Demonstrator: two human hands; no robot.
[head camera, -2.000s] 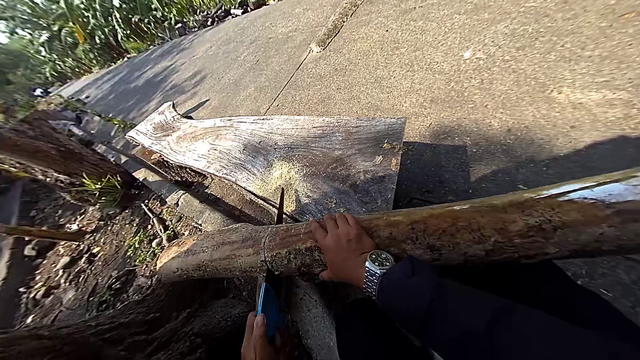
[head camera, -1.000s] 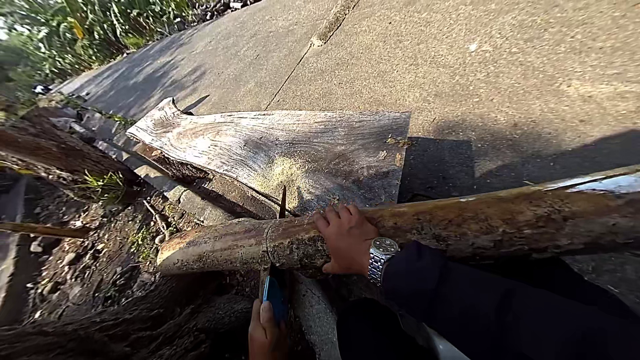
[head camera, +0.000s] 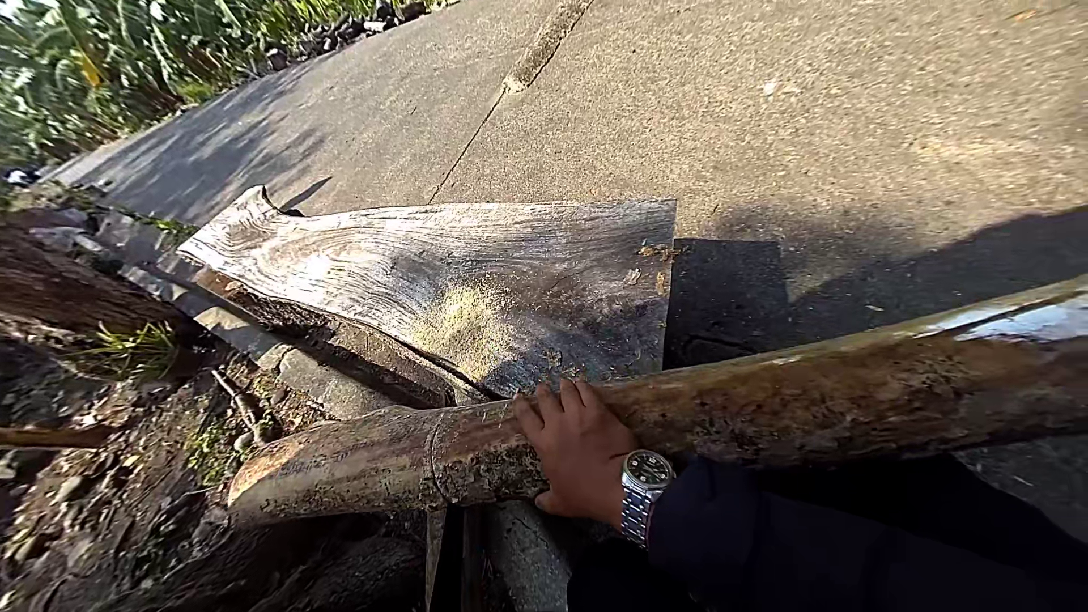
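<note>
A thick bamboo pole (head camera: 765, 399) with a stained, worn surface runs from the lower left to the right edge. My right hand (head camera: 582, 450), with a metal watch at the wrist, presses on it with the fingers over its top and the thumb lower on the near side. A ring-shaped node or cut line crosses the pole left of that hand; which one I cannot tell. Beneath this line, a narrow upright strip (head camera: 436, 552) shows, possibly a saw blade. My left hand is out of view. Beyond the pole lies a weathered wood slab (head camera: 544, 255) with pale sawdust (head camera: 467, 327) on it.
Concrete pavement (head camera: 765, 127) spreads behind the slab. At left are a stone-like edging (head camera: 314, 378), rough soil with debris (head camera: 102, 510), a tuft of grass (head camera: 136, 348) and a dark trunk or log (head camera: 76, 285). Green plants stand at the far upper left.
My left hand, which held a blue-handled saw below the pole, has left the view. The blade no longer shows above the pole. My right hand remains on the pole.
</note>
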